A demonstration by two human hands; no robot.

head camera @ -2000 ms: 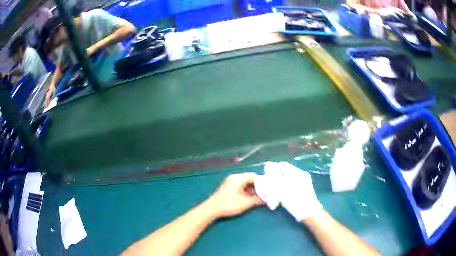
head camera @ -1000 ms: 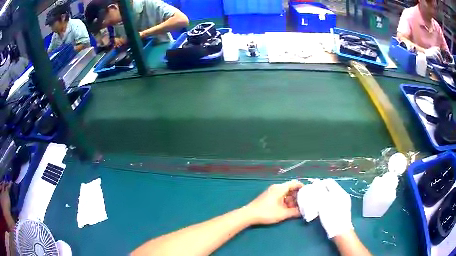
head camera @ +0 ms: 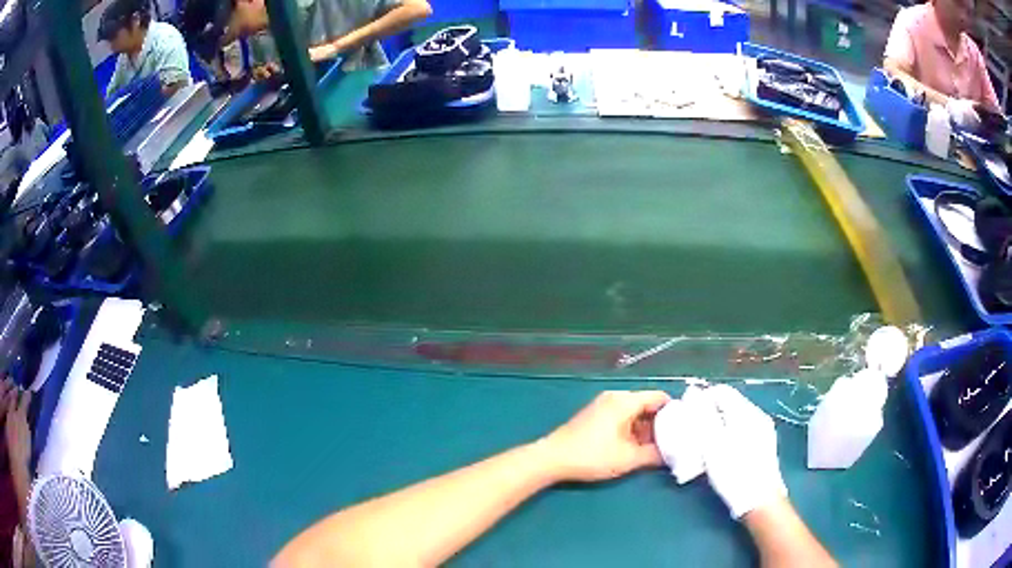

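Observation:
My bare left hand (head camera: 605,436) and my white-gloved right hand (head camera: 746,453) meet over the green bench at the lower centre right. A small white cloth (head camera: 681,439) is bunched between them, with the gloved fingers on it. The curled fingertips of my left hand touch the cloth's left side. Whether anything else is inside the cloth cannot be seen.
A white solvent bottle (head camera: 848,419) stands right of my glove, beside a blue tray (head camera: 930,444) with black oval cases. A white slip (head camera: 199,433) and a small fan (head camera: 76,526) are at left. A yellow bar (head camera: 849,216) slants across the belt. Seated workers are beyond.
The view has swung left and levelled since the first frame, so bench items appear shifted right. My hands stay together around the cloth, with little change between them.

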